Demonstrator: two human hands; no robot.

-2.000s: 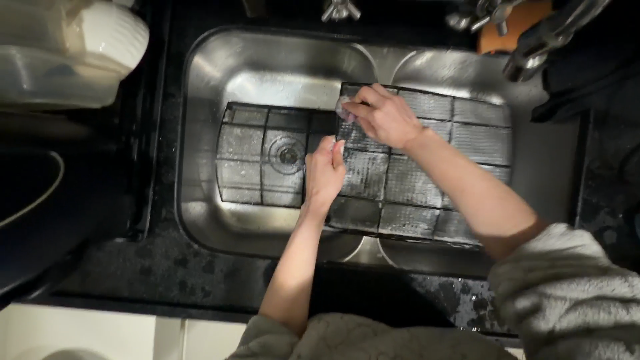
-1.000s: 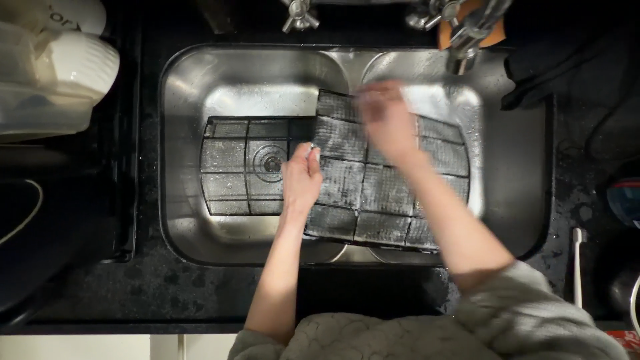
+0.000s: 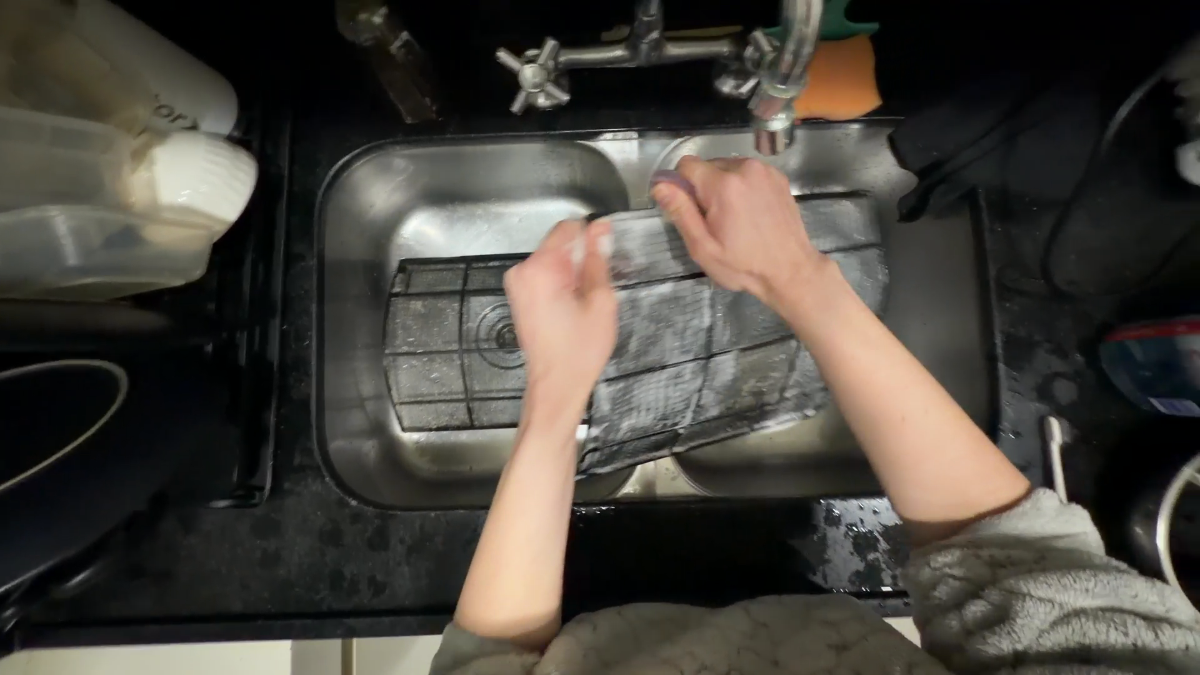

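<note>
A framed mesh filter panel (image 3: 656, 347), wet and streaked with whitish foam, lies tilted across the divider of the double steel sink. My left hand (image 3: 567, 300), blurred, grips its upper left corner. My right hand (image 3: 736, 220) is at the panel's top edge with a small purplish thing (image 3: 673, 180) pinched between thumb and fingers; what it is cannot be told. A second mesh panel (image 3: 427, 337) lies flat in the left basin (image 3: 361, 216), over the round drain, partly hidden by my left hand and the first panel.
A chrome tap spout (image 3: 776, 122) and cross handle (image 3: 534, 77) stand behind the sink, near an orange cloth or sponge (image 3: 841, 77). White and clear plastic containers (image 3: 89, 202) are at the left. A white-handled utensil (image 3: 1057, 455) lies on the wet black counter (image 3: 394, 562) at the right.
My right hand, blurred over the panel one second ago, is now at its top edge. The foamy panel is tilted differently, its lower right side raised. The view has shifted.
</note>
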